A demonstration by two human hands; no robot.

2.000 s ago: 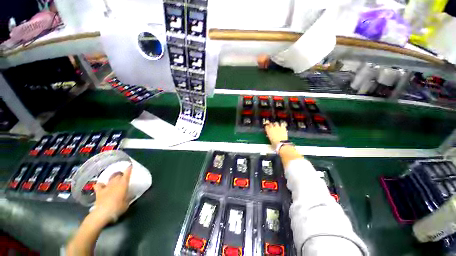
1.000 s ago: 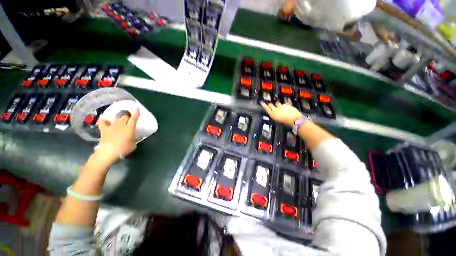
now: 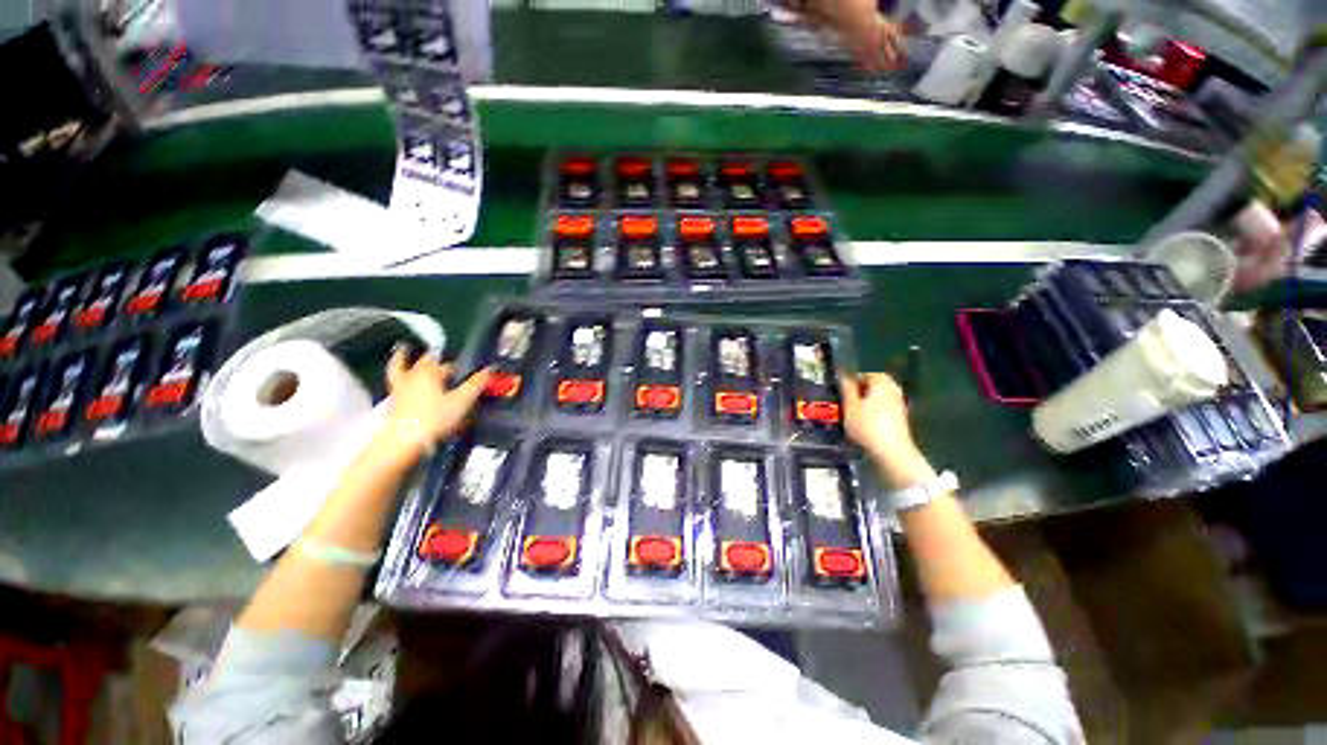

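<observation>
A clear tray (image 3: 626, 606) lies in front of me with two rows of black-and-red devices (image 3: 656, 502), pale labels facing up. My left hand (image 3: 425, 400) is at the tray's upper left edge, thumb over the rim beside the first device. My right hand (image 3: 878, 418) holds the tray's right edge. A white label roll (image 3: 284, 400) with a loose tail lies left of my left hand. A second clear tray of devices (image 3: 693, 218) lies beyond the near tray.
Another tray of devices (image 3: 109, 335) is at the left. A black label strip (image 3: 434, 124) hangs at the back left, its end on the conveyor. A phone (image 3: 998, 357), stacked trays (image 3: 1215, 415) and a cream cup (image 3: 1128, 386) are at the right. Another person's hand (image 3: 862, 32) shows at the top.
My right hand has come back from the far tray to the near tray's right edge. My left hand has left the label roll and moved right to the tray. The view has shifted.
</observation>
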